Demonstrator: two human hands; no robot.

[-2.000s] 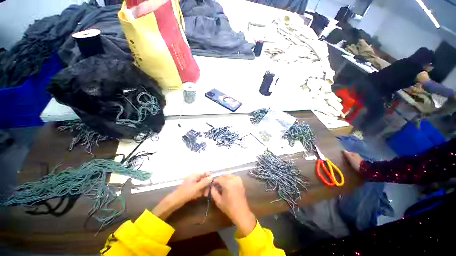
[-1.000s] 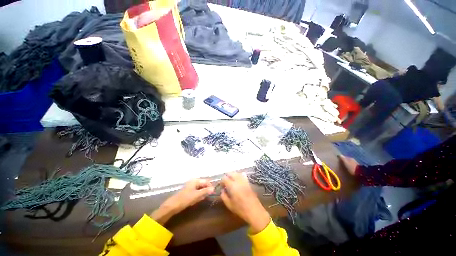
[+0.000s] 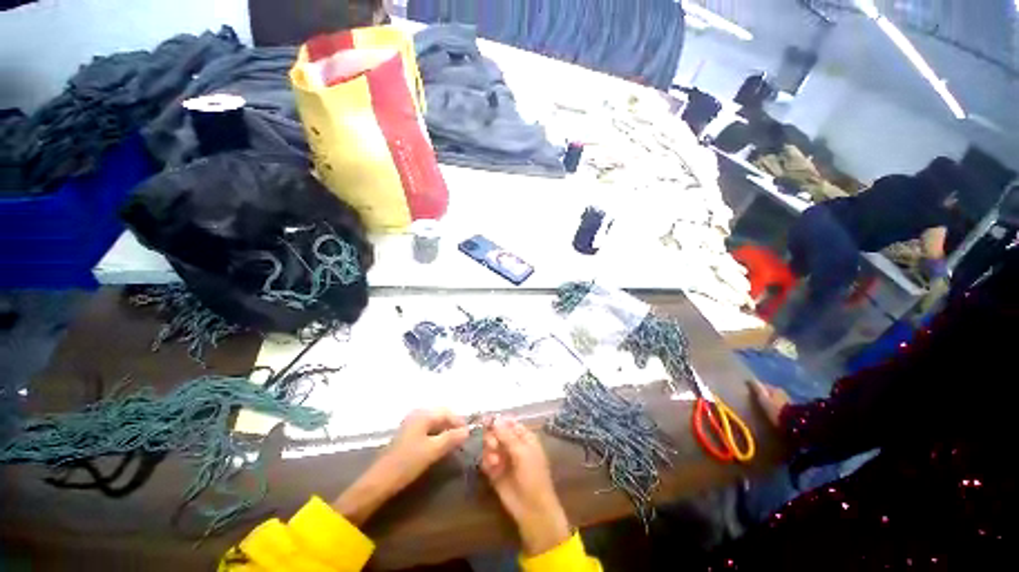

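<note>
My left hand (image 3: 422, 445) and my right hand (image 3: 516, 460) meet at the front edge of the white sheet (image 3: 369, 380). Their fingertips pinch a short, thin dark cord (image 3: 474, 447) between them, its end hanging down. Any small fitting at the fingertips is too small to tell. Two small dark bunches lie on the sheet, one on the left (image 3: 427, 344) and one on the right (image 3: 492, 335). A grey-blue pile of short cords (image 3: 615, 434) lies right of my hands. Long green cords (image 3: 145, 422) lie at the left.
Orange and yellow scissors (image 3: 722, 429) lie right of the cord pile, near another person's hand (image 3: 769, 400). Behind are a clear plastic bag (image 3: 601, 317), a phone (image 3: 496, 258), a black plastic bag (image 3: 240, 235) and a yellow-red shopping bag (image 3: 369, 134). A person bends over at right back (image 3: 855, 229).
The view has tilted up, so the table items sit lower in the picture. Both hands stay together, fingertips shifted slightly on the cord. The person at the right back has moved.
</note>
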